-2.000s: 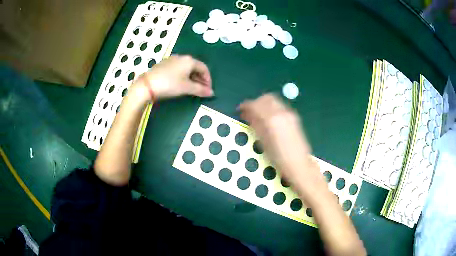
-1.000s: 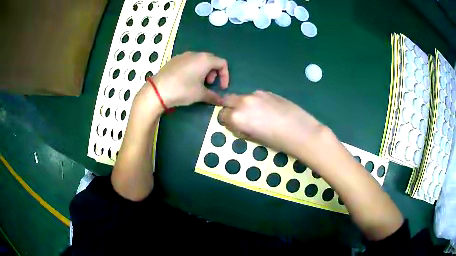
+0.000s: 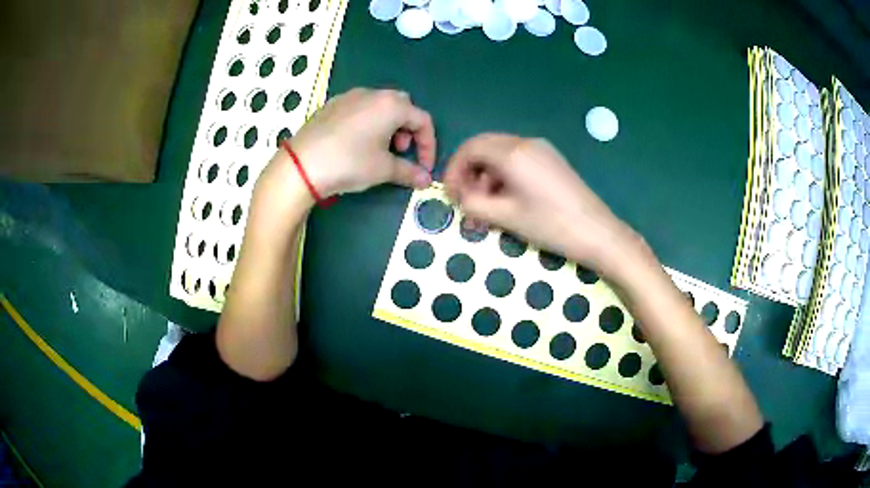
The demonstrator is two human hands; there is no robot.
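A die-cut holder sheet (image 3: pixel 520 303) lies tilted on the green table, white with yellow edges and rows of dark round holes. Its top left hole shows a greyish rim and looks wider than the others. My left hand (image 3: pixel 367 143), with a red band at the wrist, has thumb and forefinger near the sheet's top left corner. Whether its fingertips hold something is too small to tell. My right hand (image 3: pixel 520 191) is blurred, over the sheet's upper edge just right of that hole, fingers curled. Its fingertips are unclear.
White discs (image 3: pixel 498 17) lie in a pile at the top, with one loose disc (image 3: pixel 602 124) lower right. A stack of empty sheets (image 3: pixel 215 181) lies left. Stacks of filled sheets (image 3: pixel 777 191) lie right. A cardboard box (image 3: pixel 86 91) is at upper left, a plastic bag (image 3: pixel 854 400) at right.
My right hand has moved to the sheet's corner, then slightly right, uncovering the top left hole, which now shows a greyish rim. My left hand has come to the corner.
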